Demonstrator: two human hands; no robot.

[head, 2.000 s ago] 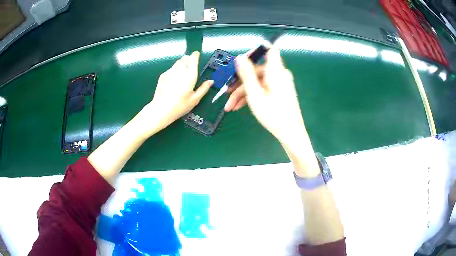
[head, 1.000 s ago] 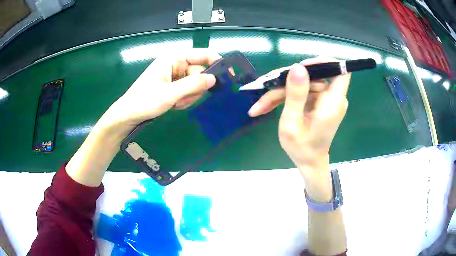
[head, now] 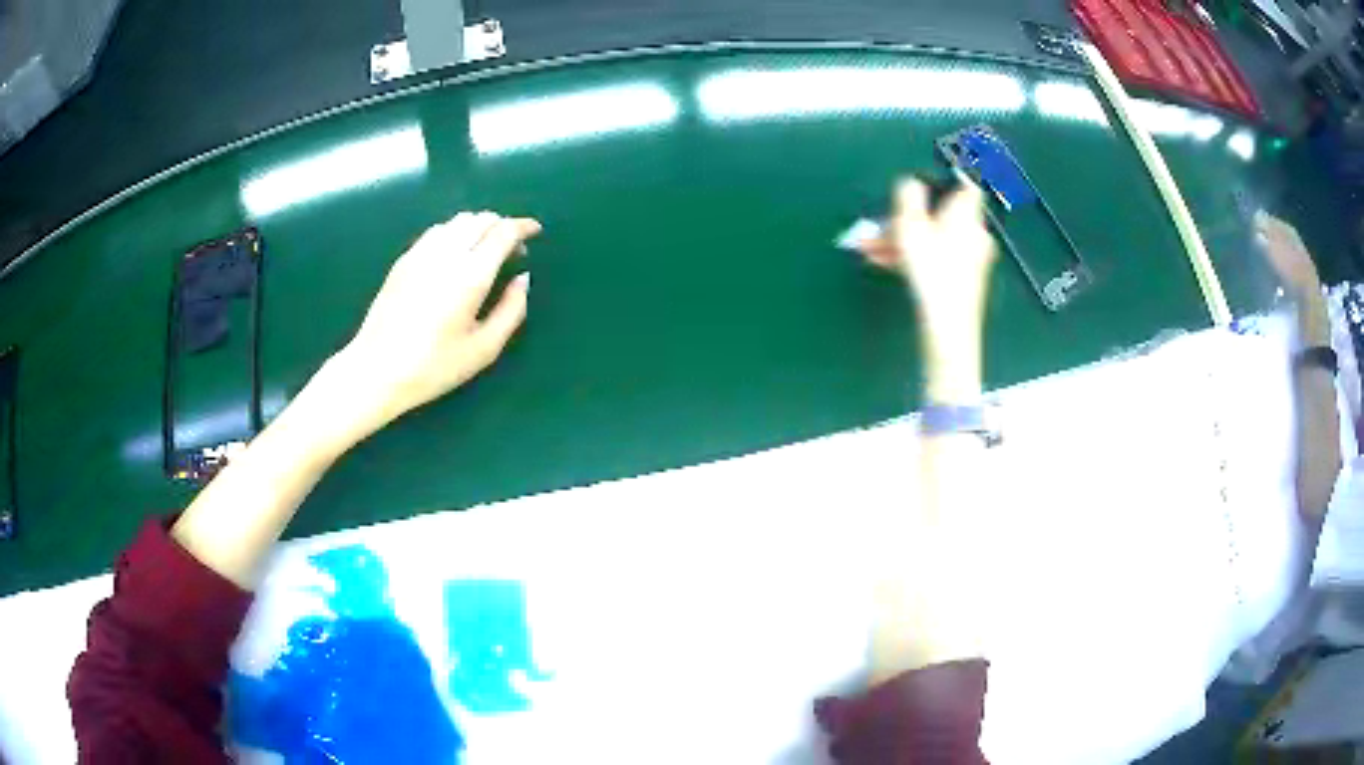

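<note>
A phone middle frame (head: 1071, 254) with a dark blue film (head: 1001, 168) at its far end lies tilted on the green belt at the right. My right hand (head: 939, 257) is blurred beside its left edge; whether it touches the frame is unclear. It holds the tweezers (head: 860, 235), whose pale tips point left. My left hand (head: 434, 307) is empty over the belt, fingers apart. Another phone middle frame (head: 177, 351), dark and without blue film, lies left of my left hand, its near end close to my wrist.
Part of a further frame (head: 8, 448) shows at the left edge. Loose blue film pieces (head: 352, 695) and a light blue piece (head: 489, 643) lie on the white cover (head: 718, 598). A red rack (head: 1167, 57) is beyond the belt. Another person's arm (head: 1316, 434) is at the right.
The frame with blue film has left my hands and lies on the belt at the right. My left hand has let go and opened. The view has shifted to the right.
</note>
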